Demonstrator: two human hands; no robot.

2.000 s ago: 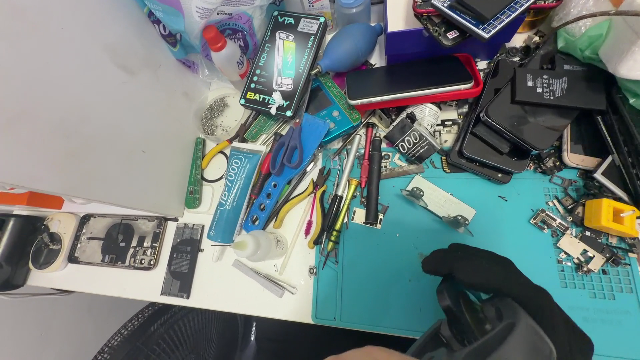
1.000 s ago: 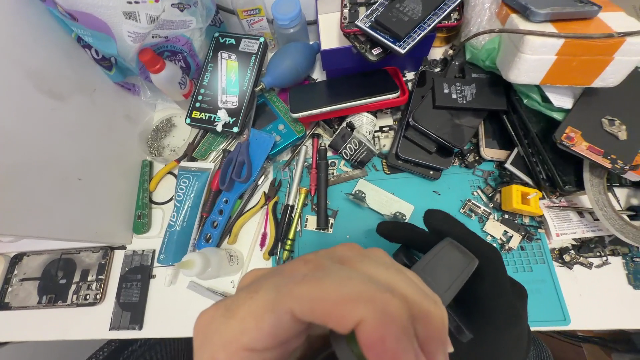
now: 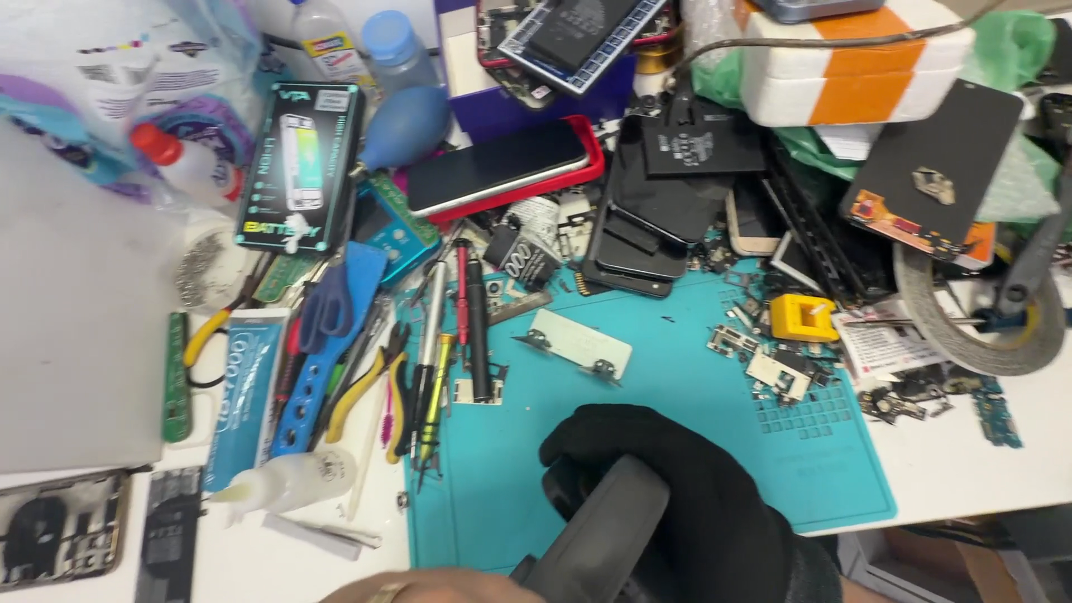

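Observation:
My right hand (image 3: 670, 494), in a black glove, is wrapped around a dark grey plastic object (image 3: 607, 536) whose kind I cannot make out. My bare left hand (image 3: 427, 588) shows only in part at the bottom edge, against the lower end of that object; its fingers are hidden. Beneath both lies a teal silicone work mat (image 3: 502, 469). A small pale metal plate with two dark clips (image 3: 579, 343) rests on the mat, beyond the glove. Left of it lie a black screwdriver (image 3: 477, 335), a red screwdriver (image 3: 462, 289) and yellow-handled pliers (image 3: 356, 398).
Phones and black screens (image 3: 645, 209) are piled behind the mat. Loose phone parts (image 3: 783, 373), a yellow plastic block (image 3: 802, 318) and a tape roll (image 3: 988, 335) lie to the right. At left are an adhesive tube (image 3: 244, 394), a dropper bottle (image 3: 293, 480) and an opened phone housing (image 3: 63, 528).
My left hand, large in front of the mat one second ago, is now lower, mostly out of view. The gloved hand still holds the dark object. The view has shifted.

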